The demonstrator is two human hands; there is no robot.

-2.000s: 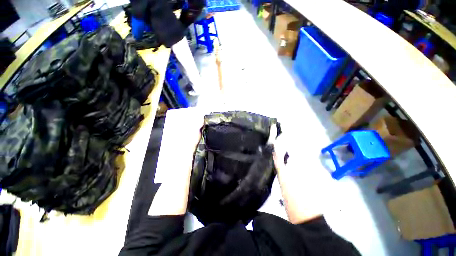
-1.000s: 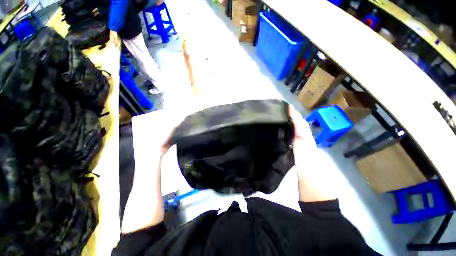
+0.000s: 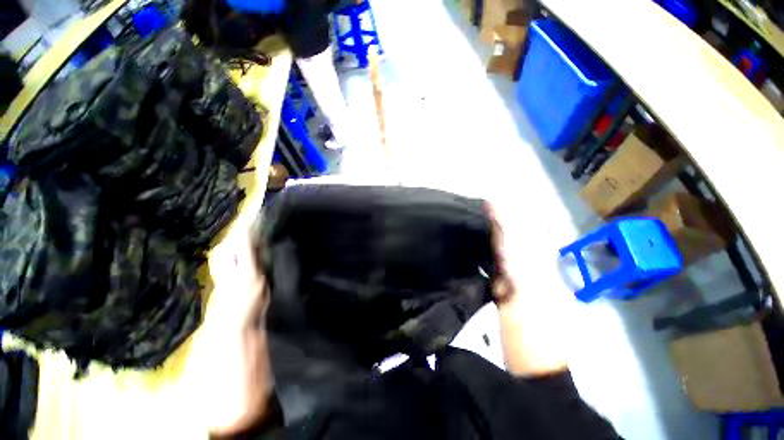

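A backpack [image 3: 378, 258] is in front of my chest, its black side facing me, with a small camouflage patch low on it. It is blurred. My left hand [image 3: 260, 266] is at its left edge, blurred, and seems to hold it there. My right hand [image 3: 500, 262] grips its right edge; the fingers are partly hidden behind the bag. A pale board edge [image 3: 344, 182] shows just beyond the bag.
A pile of camouflage backpacks [image 3: 120, 198] stands on the left table [image 3: 64, 400]. A person [image 3: 314, 64] is beyond it. A brown stick [image 3: 377, 99] is ahead. A blue stool [image 3: 640, 253], blue bin [image 3: 563, 82] and cardboard boxes [image 3: 627, 176] are at right.
The backpack's camouflage strip at the top has gone from view and a black face now shows. The bag spreads wider between my hands. The camera view has shifted.
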